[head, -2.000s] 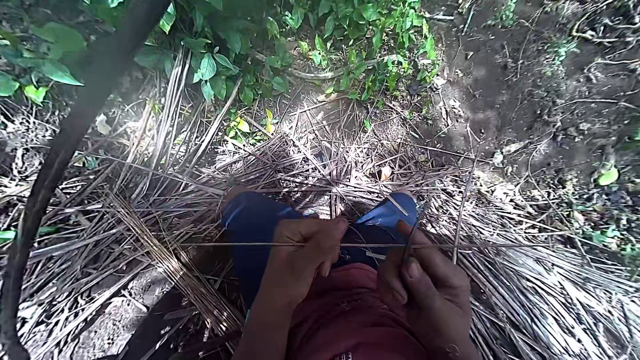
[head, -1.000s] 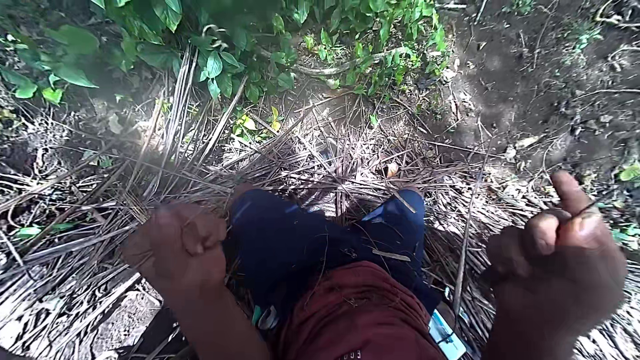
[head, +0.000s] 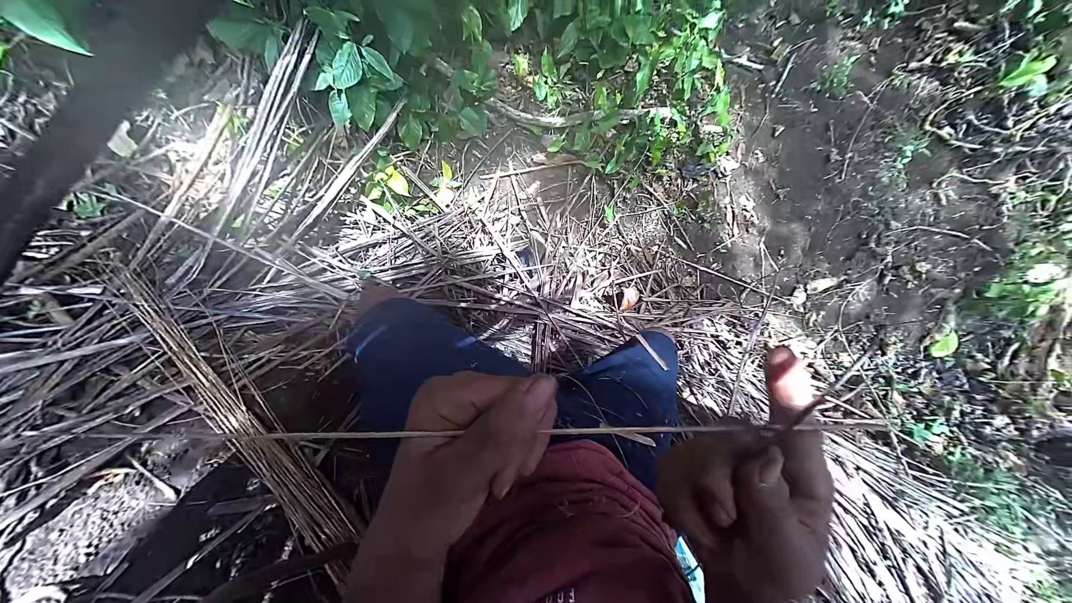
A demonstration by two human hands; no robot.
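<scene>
A long thin plant strip [head: 335,435] runs level across my lap, from the left side to beyond my right hand. My left hand [head: 477,444] is closed on it, with the thumb on top. My right hand [head: 754,494] holds its other part, with one finger raised, and a short dark thin piece [head: 825,402], too blurred to name, crosses the strip at those fingers. Below the hands lies a dark red garment [head: 561,528], and my knees are in blue trousers [head: 419,335].
Dry stalks [head: 452,260] cover the ground around my legs, with a bundle of thin stalks [head: 218,385] at left. A dark blurred branch or pole [head: 84,117] crosses the upper left. Leafy green plants [head: 586,59] stand ahead, and bare soil [head: 804,193] lies at right.
My hands were far apart a second ago and are now closer together over my lap. The strip shows between them again, as it did two seconds ago.
</scene>
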